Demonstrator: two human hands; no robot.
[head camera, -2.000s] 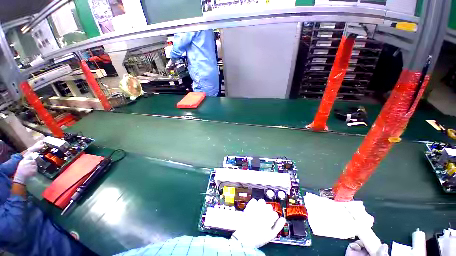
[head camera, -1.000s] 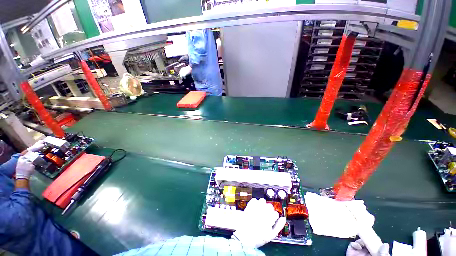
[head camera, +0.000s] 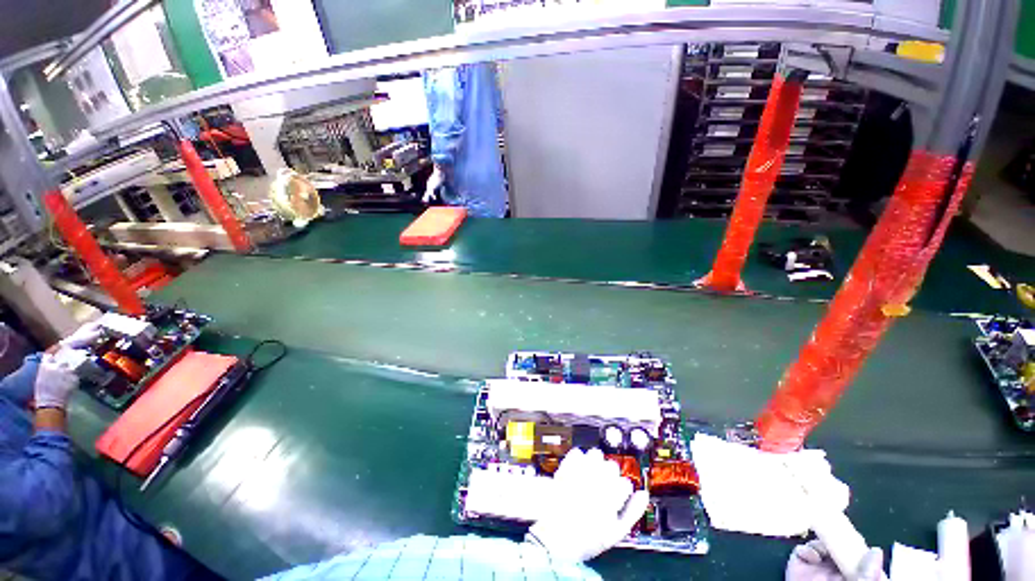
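A green power supply board (head camera: 672, 518) lies on the bench before me, with pale heat sinks, a yellow transformer and copper-wound coils. My left hand (head camera: 585, 507), in a white glove, lies over the board's lower middle, thumb apart from the fingers; it holds nothing I can see, and the parts under it are hidden. My right hand (head camera: 832, 562), also gloved, is cut off by the bottom edge. It is closed around a white glue tube (head camera: 838, 538), right of the board. The tube's upper end overlaps a crumpled white sheet (head camera: 755, 488).
An orange-red wrapped post (head camera: 857, 306) stands behind the sheet. White tubes (head camera: 952, 547) stand at lower right. Another board (head camera: 1010, 365) lies at the right edge. At left, a person's gloved hands (head camera: 57, 375) touch a board (head camera: 142, 352) beside a red pad (head camera: 170, 409). A person in blue (head camera: 468, 142) stands behind the bench.
The background person has shifted slightly right and the visible hand has lowered towards the red pad. My hands, the board and the white tube show no clear movement.
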